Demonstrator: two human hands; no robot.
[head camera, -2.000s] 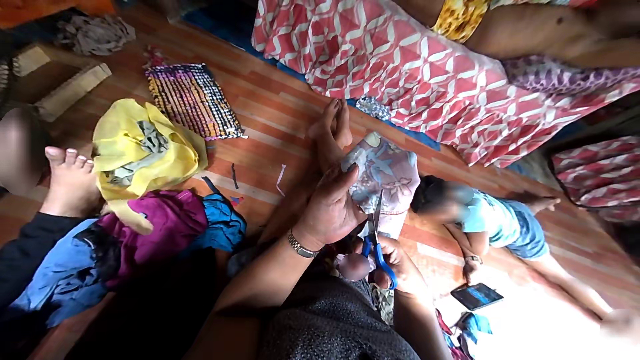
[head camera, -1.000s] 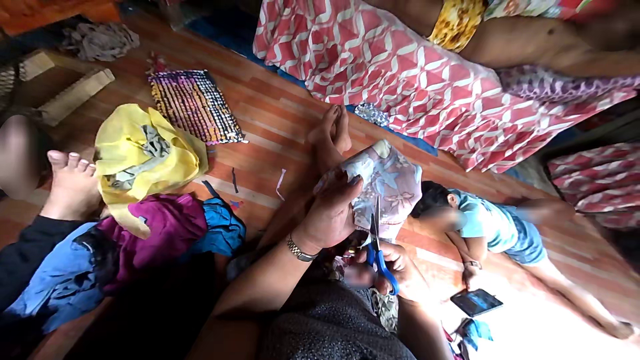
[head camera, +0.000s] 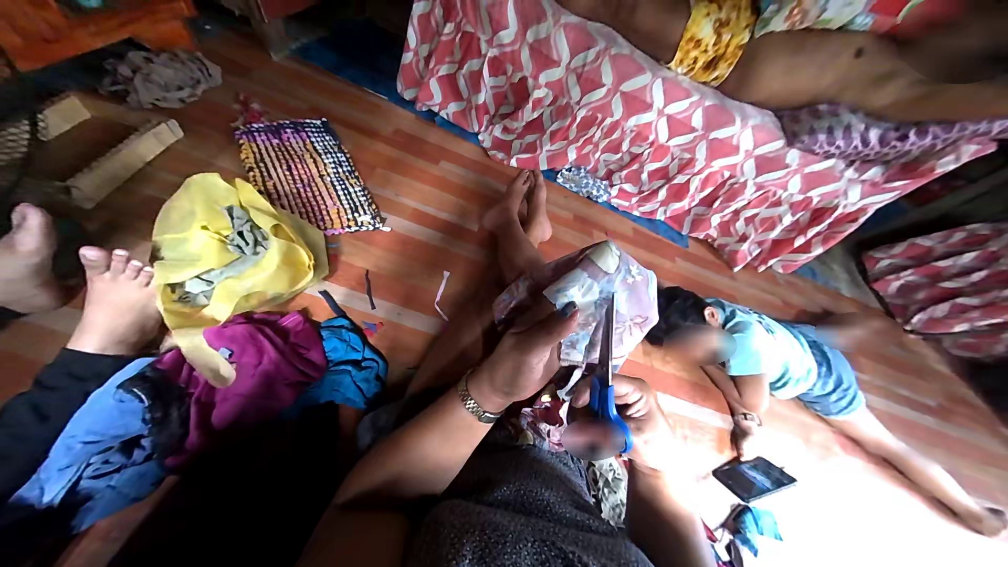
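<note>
My left hand (head camera: 524, 354), with a metal-banded watch on its wrist, grips a light patterned cloth (head camera: 622, 291) between thumb and fingers. My right hand (head camera: 630, 409) is closed around the blue handles of a pair of scissors (head camera: 606, 370). Their blades point up and away from me and lie against the cloth; how far apart they are is hard to tell. A dark red patterned cloth (head camera: 543, 421) shows just below my hands, above my dark speckled clothing.
A yellow bag (head camera: 189, 252) with cloth scraps lies left, beside magenta cloth (head camera: 252, 362) and another person's foot (head camera: 118, 295). A woven mat (head camera: 307, 177) lies beyond. At right a person (head camera: 780, 354) lies near a tablet (head camera: 754, 478). Another person lies on the red-patterned cover (head camera: 614, 102).
The light cloth has shifted and changed shape in my left hand, spreading more to the left than two seconds ago. My right hand still has the scissors beside it.
</note>
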